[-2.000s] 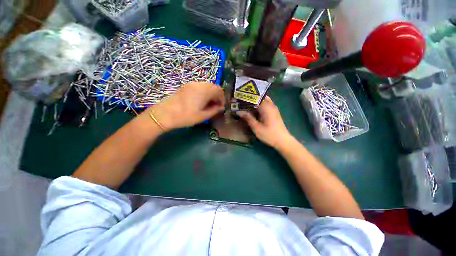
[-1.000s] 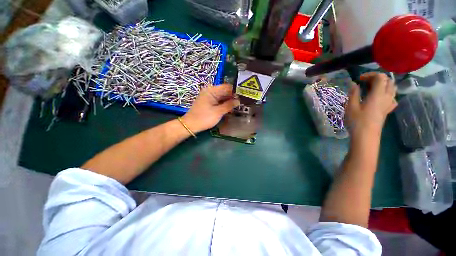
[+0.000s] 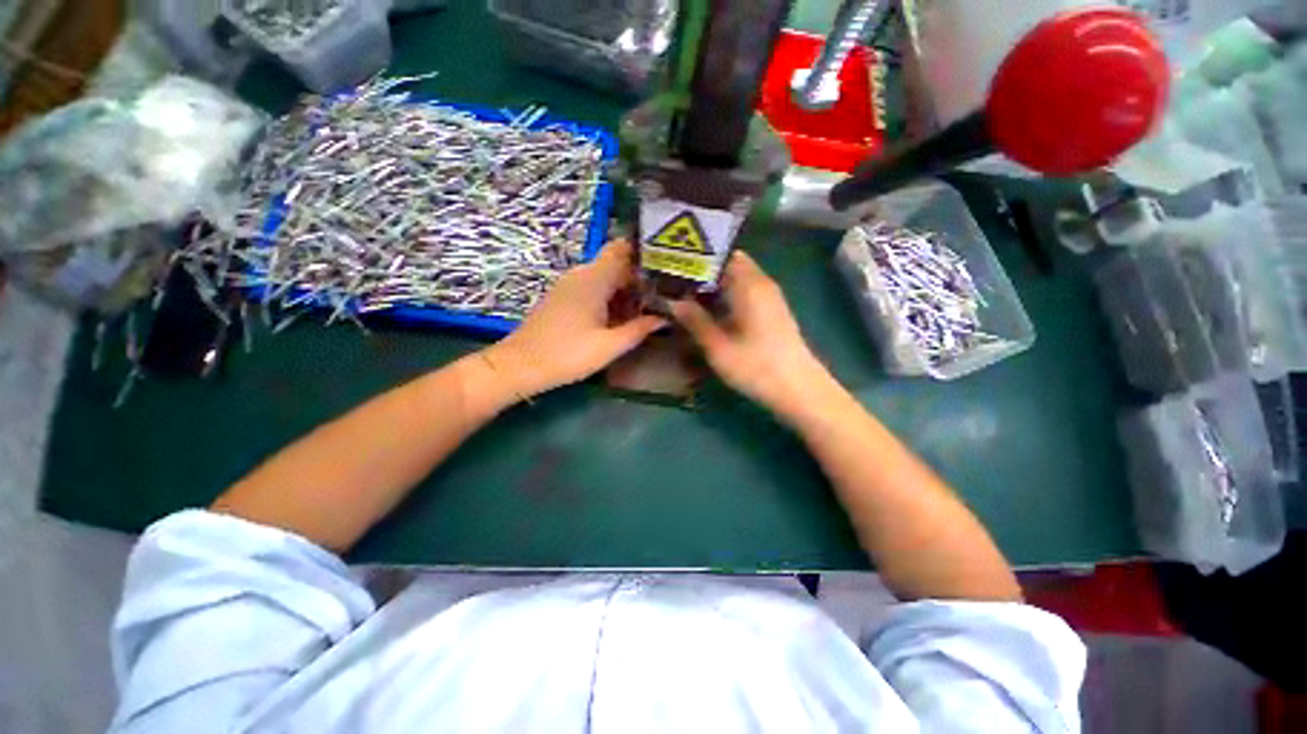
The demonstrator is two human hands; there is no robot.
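Note:
The hand press (image 3: 705,179) stands at the centre, with a white warning label (image 3: 685,241) on its front. My left hand (image 3: 581,318) is at the left side of the press fixture, fingertips just below the label. My right hand (image 3: 753,333) is at the fixture's right side, its fingertips close to my left ones. The fingertips and fixture hide whatever is between them, so I cannot tell if either hand holds a pin. The press base plate (image 3: 654,376) shows below the hands. The press lever's red ball knob (image 3: 1078,92) is at the upper right.
The blue tray (image 3: 430,317) heaped with metal pins is left of the press. A clear parts box (image 3: 1003,318) with pins is on the right. A red bin (image 3: 817,139) is behind the press. A crumpled plastic bag (image 3: 129,165) lies far left, and clear boxes (image 3: 1197,480) far right.
My right hand has come from beside the right-hand parts box back to the fixture. My left hand remains at the fixture's left side. The view has shifted slightly.

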